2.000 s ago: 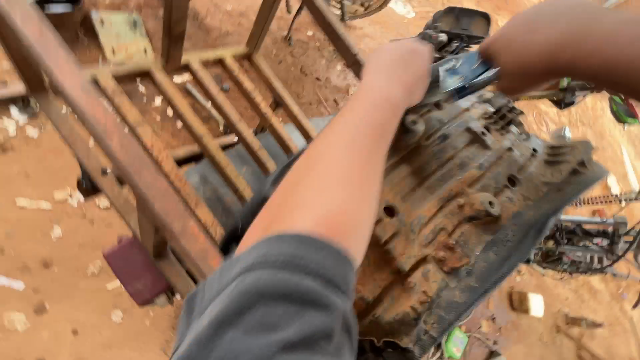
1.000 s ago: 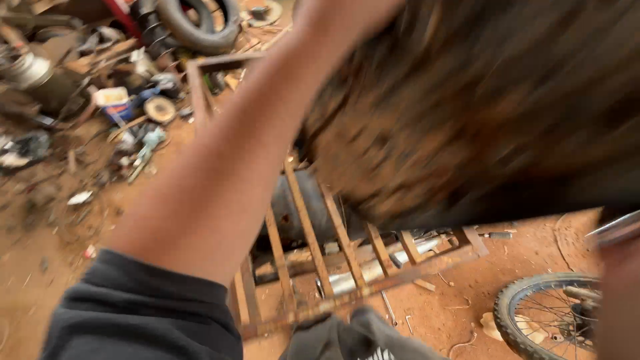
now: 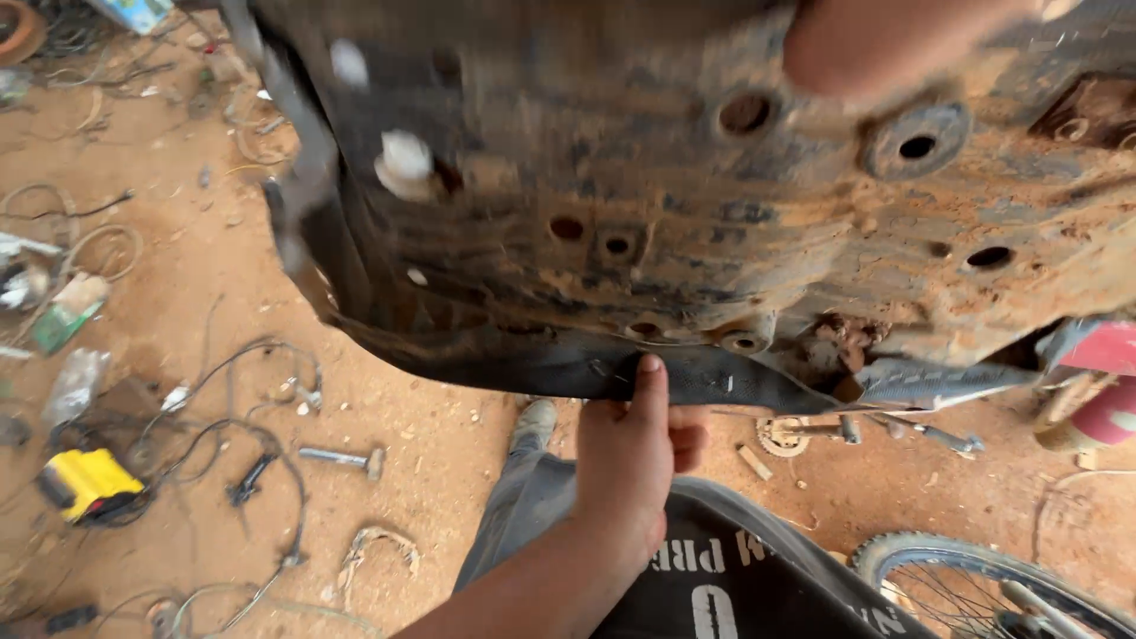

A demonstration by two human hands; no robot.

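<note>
A large dirt-caked panel (image 3: 674, 213) with round holes, raised bosses and a black, vinyl-like edge fills the upper part of the view. It looks like the underside of a vehicle seat. My left hand (image 3: 630, 453) grips its near edge, thumb on the inner face and fingers beneath. At the top right, my right hand (image 3: 896, 40) shows only as a blurred part over the panel's face; whether it grips anything is hidden. White plugs or caps (image 3: 406, 158) stick out of the panel's left part.
On the dirt ground at left lie a hammer (image 3: 346, 460), a yellow-and-black tool or case (image 3: 89, 484), loose cables (image 3: 297, 461) and plastic litter. A bicycle wheel (image 3: 985, 577) is at bottom right, with a crank and chainring (image 3: 785, 437) above it. A red-and-white object (image 3: 1096, 382) is at right.
The panel now shows its dirty underside across the upper view. My left hand has come to its near edge. The view has shifted strongly, and the metal frame seen earlier is out of sight.
</note>
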